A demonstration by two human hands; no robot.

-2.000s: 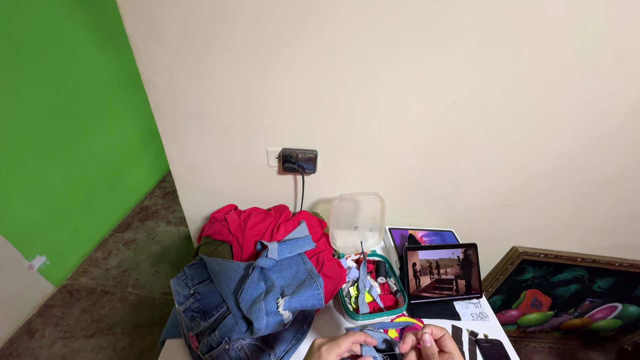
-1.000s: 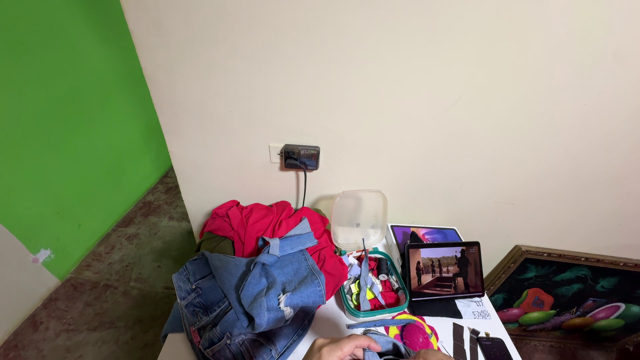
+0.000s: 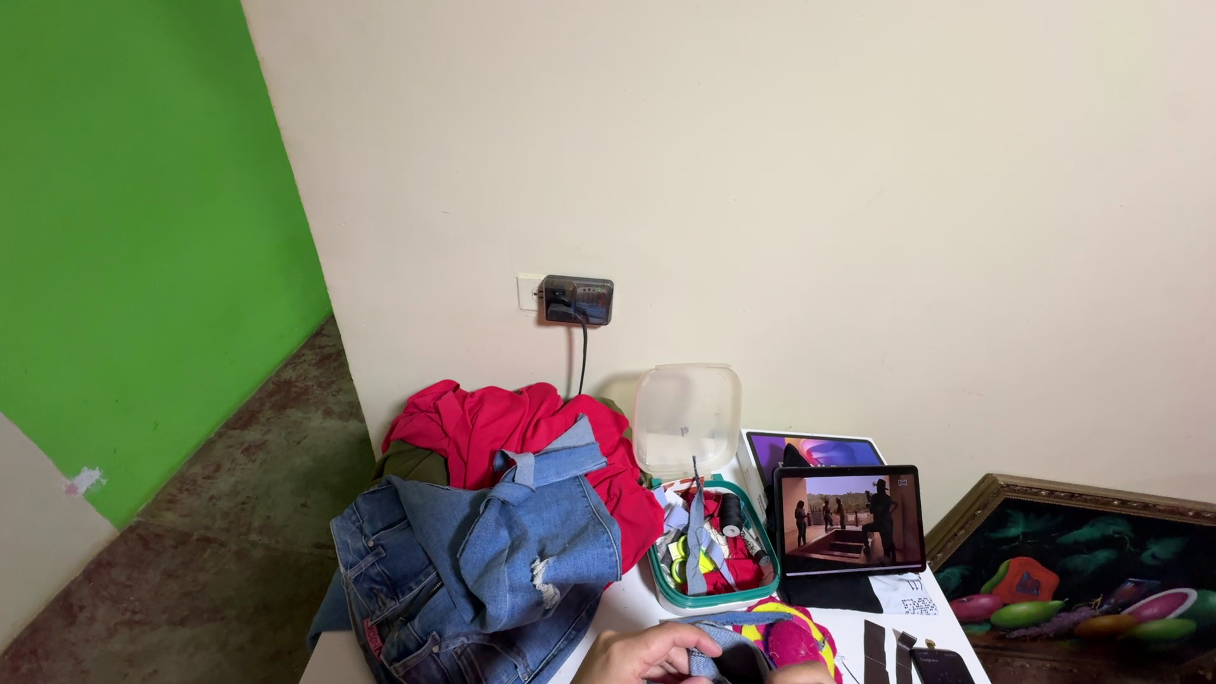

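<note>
At the bottom edge, my left hand point(image 3: 638, 655) grips a piece of blue denim point(image 3: 736, 654) between thumb and fingers. My right hand point(image 3: 801, 674) is at the denim's right side, mostly cut off by the frame, so its grip is hard to see. A pink and yellow fabric item point(image 3: 798, 635) lies just behind the denim. Beyond it stands a green-rimmed plastic container point(image 3: 712, 600) holding fabric scraps, a black thread spool point(image 3: 731, 514) and a yellow item. Its translucent lid point(image 3: 688, 418) stands upright behind. Left of it are piled blue jeans point(image 3: 513, 551) and red cloth point(image 3: 494, 427).
A tablet point(image 3: 850, 521) showing a video leans on the white table point(image 3: 608, 617), before a box point(image 3: 860, 446). Dark strips point(image 3: 875, 652) and a black device point(image 3: 940, 667) lie at the right edge. A framed fruit painting point(image 3: 1073, 579) stands beyond. A black adapter point(image 3: 578, 300) is in the wall outlet.
Both hands were more visible two seconds ago, with the right hand's fingers raised near the pink and yellow item. My right hand has since moved down, largely out of the frame.
</note>
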